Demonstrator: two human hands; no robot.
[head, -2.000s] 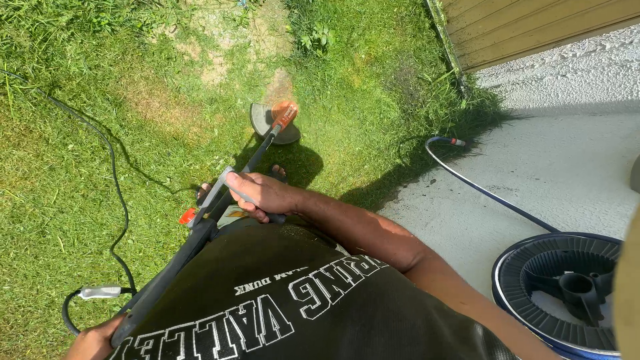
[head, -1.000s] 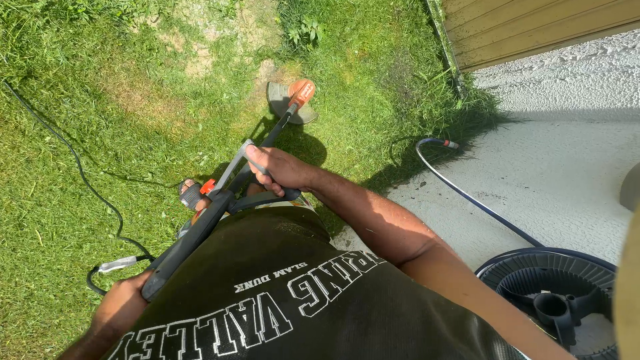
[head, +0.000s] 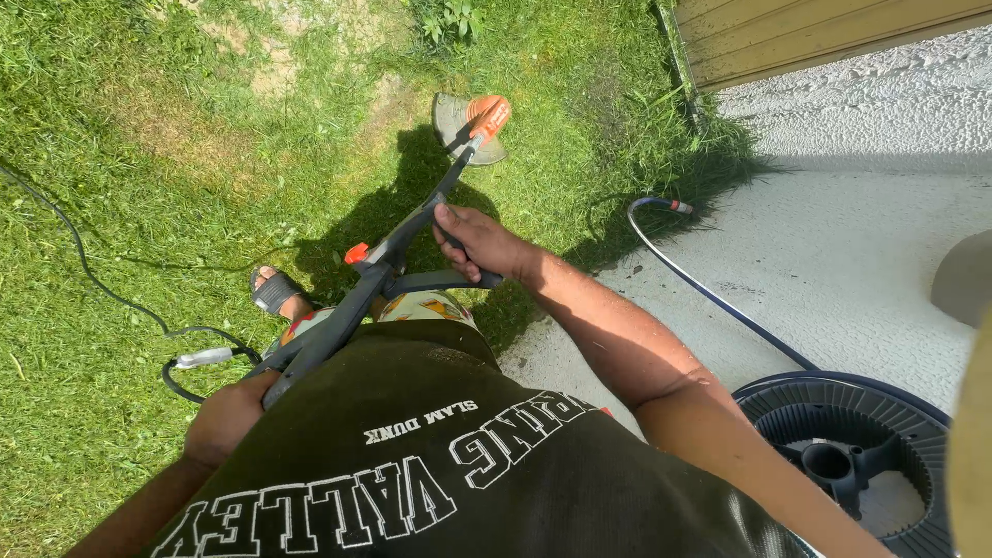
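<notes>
A corded string trimmer (head: pixel 356 306) runs diagonally from my waist out over the lawn. My right hand (head: pixel 477 244) is closed round its front loop handle, with the thumb along the grip. At the rear end of the dark body, my left hand (head: pixel 232 418) grips the handle; its fingers are partly hidden. The orange trimmer head (head: pixel 488 116) with its worn guard (head: pixel 453 128) is over short grass at upper centre. An orange knob (head: pixel 356 253) sticks out from the shaft. The cutting line cannot be seen.
A black power cable (head: pixel 85 263) lies on the grass at left, with a pale connector (head: pixel 204 357) near my left hand. My sandalled foot (head: pixel 275 293) stands beside the shaft. At right are a hose (head: pixel 697 287), a hose reel (head: pixel 837 457), paving and a wall.
The trimmer head has moved away from me and to the right over the grass. Both hands have moved forward and right with the trimmer, still holding it.
</notes>
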